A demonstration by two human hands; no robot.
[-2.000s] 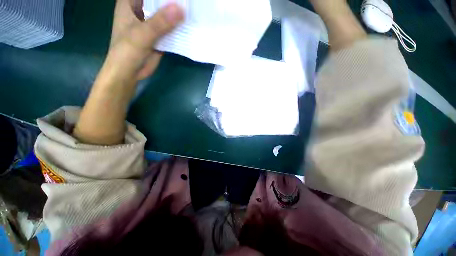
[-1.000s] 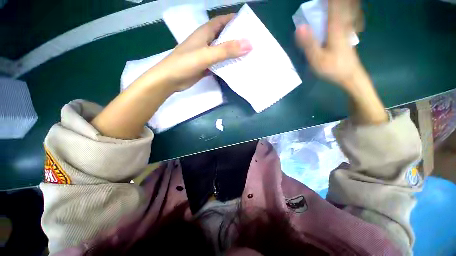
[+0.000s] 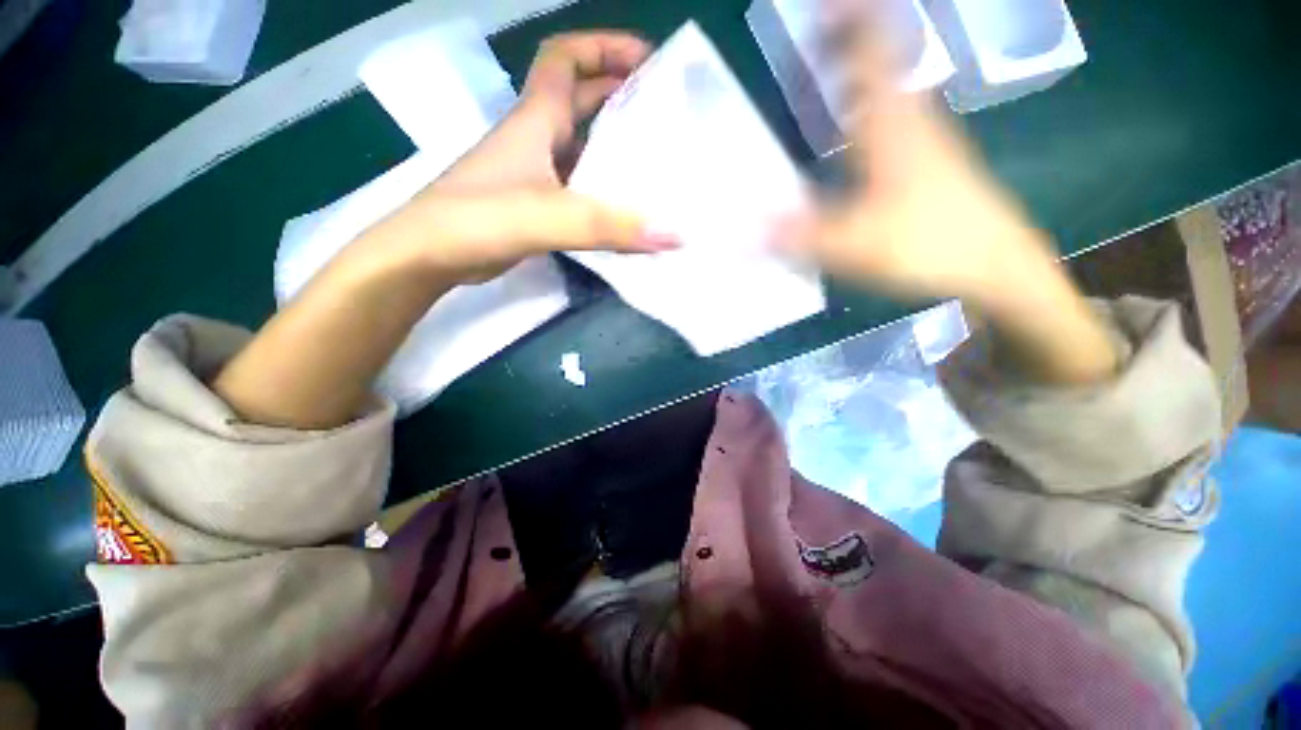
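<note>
My left hand (image 3: 521, 200) is shut on a stack of white trays (image 3: 699, 200), held tilted above the front of the green table, thumb on its face. My right hand (image 3: 913, 186) is blurred, at the right side of that stack; whether it touches the stack I cannot tell. White trays with rounded recesses (image 3: 1010, 50) stand at the back right, partly behind my right hand. A pile of white sheets (image 3: 485, 331) lies under my left forearm, with narrower sheets (image 3: 435, 86) behind it.
A ribbed tray stack (image 3: 36, 399) is at the left edge. Another white tray stack (image 3: 193, 36) stands at the back left. A pale curved strip (image 3: 186, 164) crosses the table. A paper scrap (image 3: 572, 368) lies near the front edge. A clear poly bag (image 3: 856, 414) is below the edge.
The view has shifted right since two seconds ago. In the last second my right hand has moved left towards the held stack, and more trays show at the back right.
</note>
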